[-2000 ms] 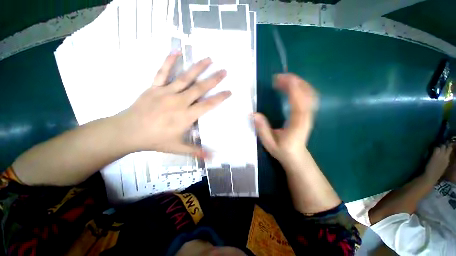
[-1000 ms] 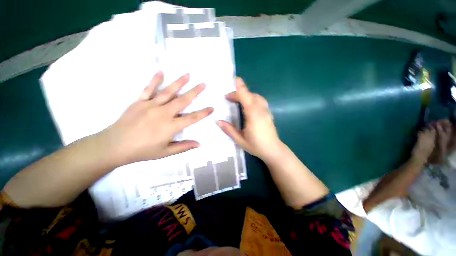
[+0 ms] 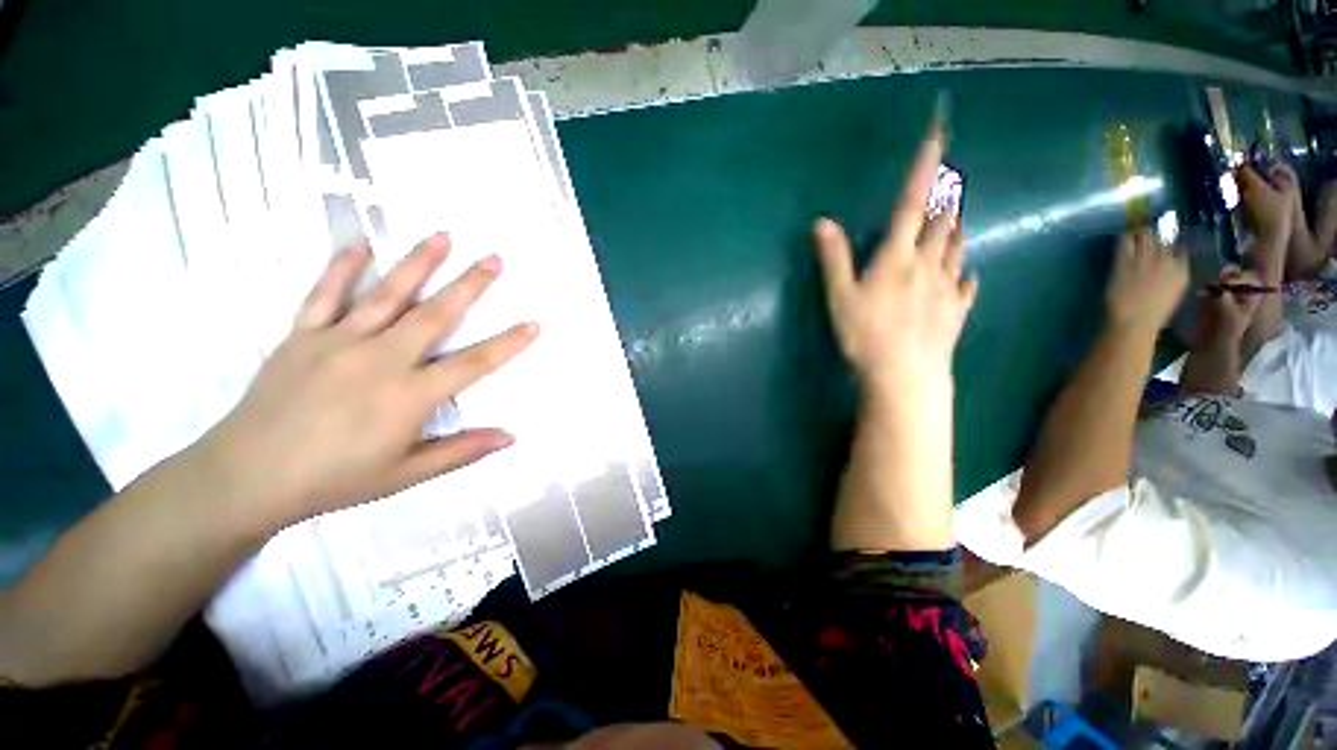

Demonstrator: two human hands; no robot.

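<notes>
My left hand (image 3: 359, 388) lies spread and empty on a fanned stack of white sheets (image 3: 484, 418). Grey rectangular stickers (image 3: 550, 539) show at the top sheet's lower end, with more grey ones at its far end. My right hand (image 3: 906, 301) reaches over the green bench, right of the stack. Its thumb is wide of the outstretched index finger. A small dark phone body (image 3: 947, 191) with a pale patterned patch shows beside that finger, partly hidden by the hand. A thin pale streak shows past the fingertip. Whether the hand holds either is unclear.
A pale rail (image 3: 645, 76) runs along the bench's far edge. At right are a neighbouring worker's hand (image 3: 1148, 281) and white sleeve, and more hands beyond. A yellow strip (image 3: 1125, 154) and dark phone-like objects lie near them. Cardboard and a blue item (image 3: 1067, 728) are lower right.
My right hand has moved from the stack's right edge out to the right, and the phone body now shows beside it. The view has turned right. My left hand stays on the sheets.
</notes>
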